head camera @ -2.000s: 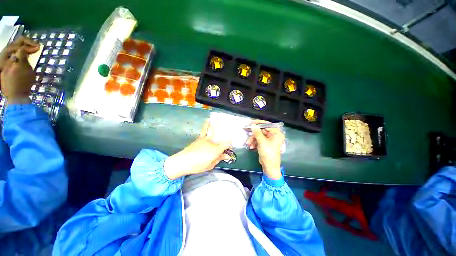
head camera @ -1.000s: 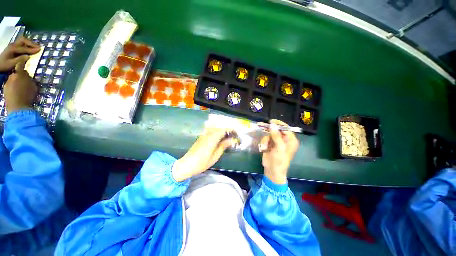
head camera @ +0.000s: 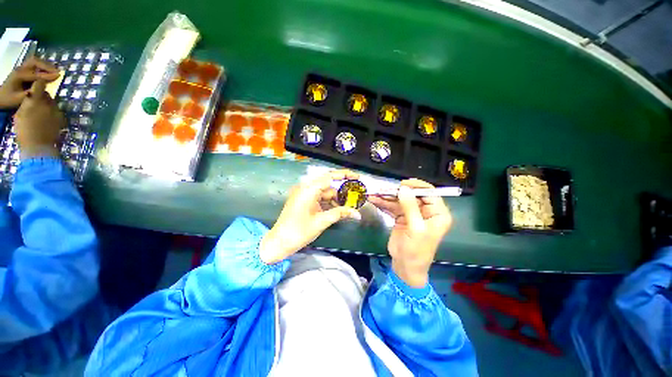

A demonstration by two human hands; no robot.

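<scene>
My left hand holds a small round part between thumb and fingers, its amber centre facing up. My right hand grips pale tweezers, whose tip end is at the right rim of the part. Whether the tip touches it is too small to tell. A white backing sheet lies partly hidden behind my hands. Beyond it, the black parts tray holds round parts in two rows. The back row and the front right pocket show amber centres, three front parts look white-silver, and one front pocket is empty.
Orange round stickers lie left of the tray, beside a clear pack with orange discs. A small black box of beige pieces stands right. A neighbour's hands work over a grid tray far left. Another blue sleeve shows at far right.
My left hand has raised the round part off the sheet's near side and turned its amber face into view. My right hand has brought the tweezers from the sheet to the part.
</scene>
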